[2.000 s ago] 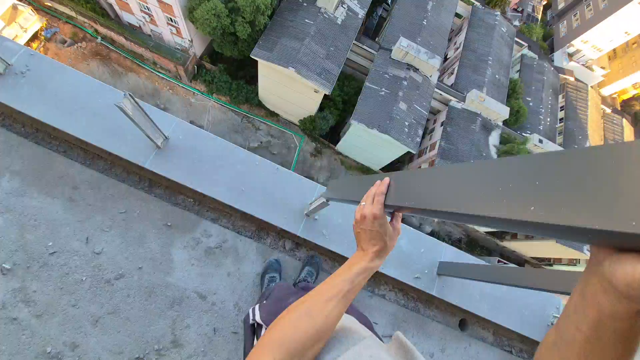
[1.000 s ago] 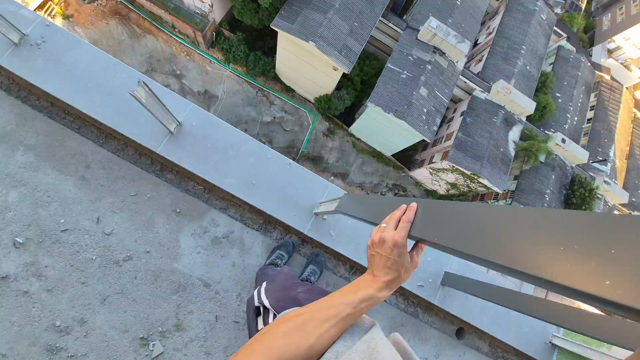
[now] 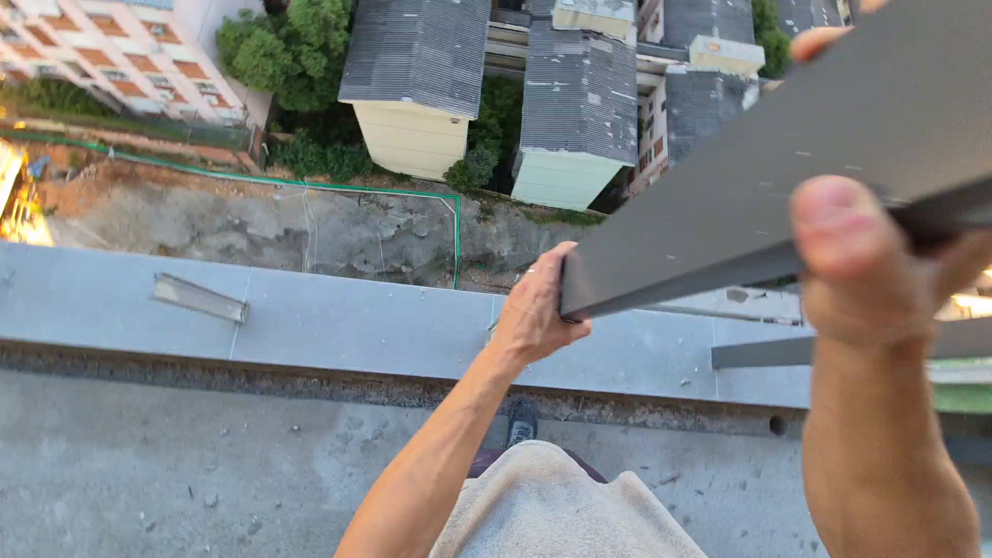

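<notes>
A dark grey metal post [image 3: 736, 163] runs from the middle of the view up past the right edge. My left hand [image 3: 539, 310] grips its near-ledge end, with the palm against the end and a ring on one finger. My right hand [image 3: 868, 256] holds the post farther along, thumb on the lower edge; its fingers are largely hidden behind the post. Other fingertips [image 3: 821, 43] show at the post's upper edge; whose they are cannot be told. Below lies the pale grey coping of a parapet [image 3: 387, 322]. Behind my left hand, a metal stub is almost wholly hidden.
A short metal bracket [image 3: 201, 298] stands on the coping at left. Another dark grey post [image 3: 763, 353] rises from it at right. Beyond the coping is a deep drop to ground and corrugated roofs [image 3: 577, 93]. The concrete floor [image 3: 194, 465] carries loose debris and has a round hole.
The post's end was over the metal stub; now it is off it, with my left hand around the end. My right hand, out of view a second ago, is back in view. The view has turned.
</notes>
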